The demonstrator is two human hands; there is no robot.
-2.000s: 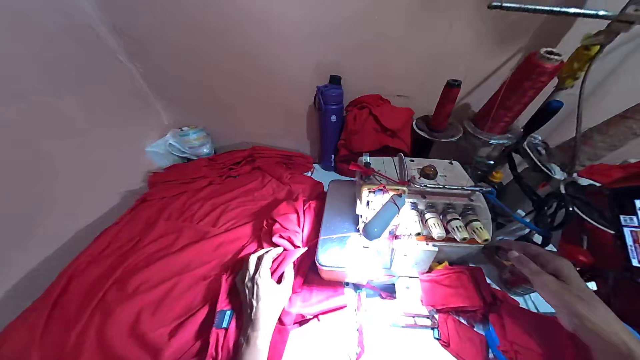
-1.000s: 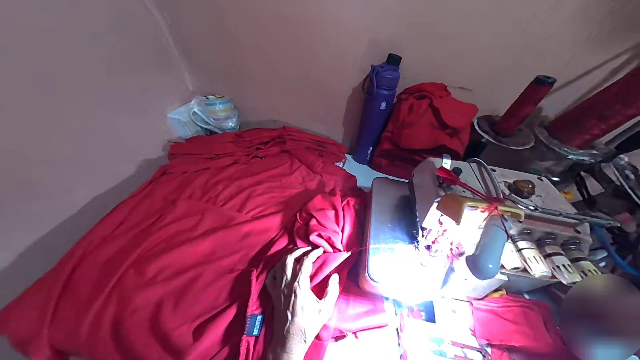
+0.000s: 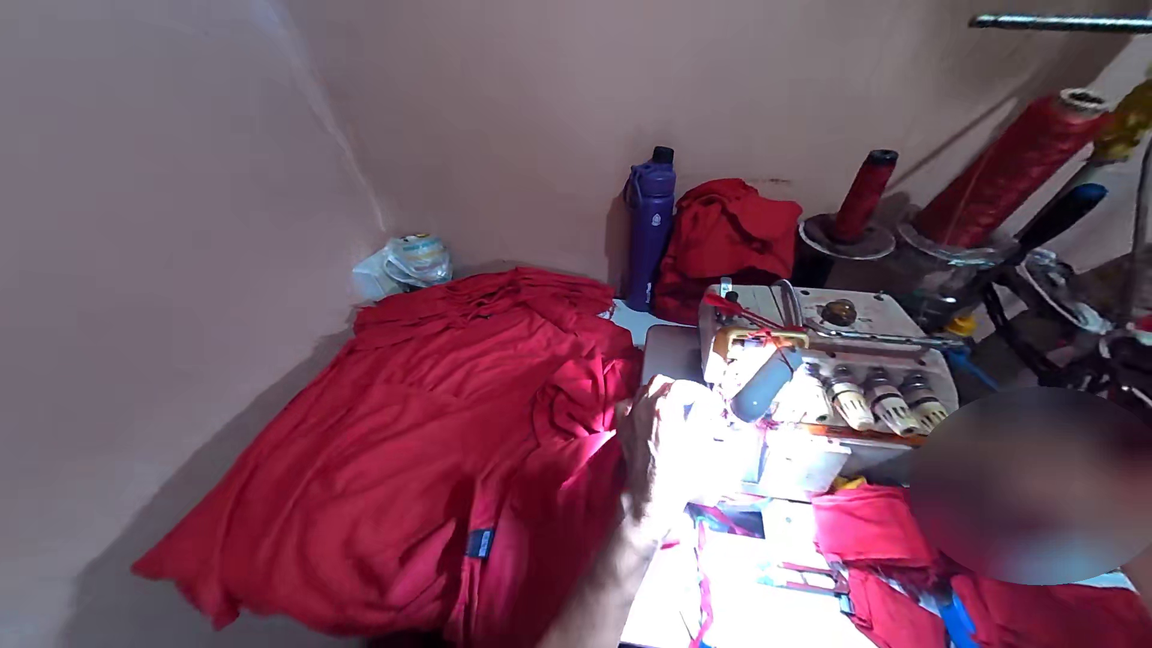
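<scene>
My left hand [image 3: 670,441] is at the left side of an overlock sewing machine [image 3: 837,360], under its bright lamp; its fingers are washed out by glare, and I cannot tell whether they hold anything. Left of it a large pile of red fabric [image 3: 405,432] with a small dark label [image 3: 480,543] covers the table. A blurred round patch hides the area right of the machine, so my right hand cannot be made out. Folded red pieces [image 3: 871,531] lie in front of the machine, beside a strip of red fabric or thread [image 3: 704,585].
A purple bottle [image 3: 650,229] stands behind the machine beside bunched red cloth [image 3: 733,238]. Red thread cones [image 3: 1003,175] stand at the back right near a metal rod [image 3: 1062,22]. A plastic-wrapped item [image 3: 414,261] sits against the wall at the left.
My left hand has left the red fabric, where it rested in both earlier frames, and moved right to the machine's side. The view has shifted.
</scene>
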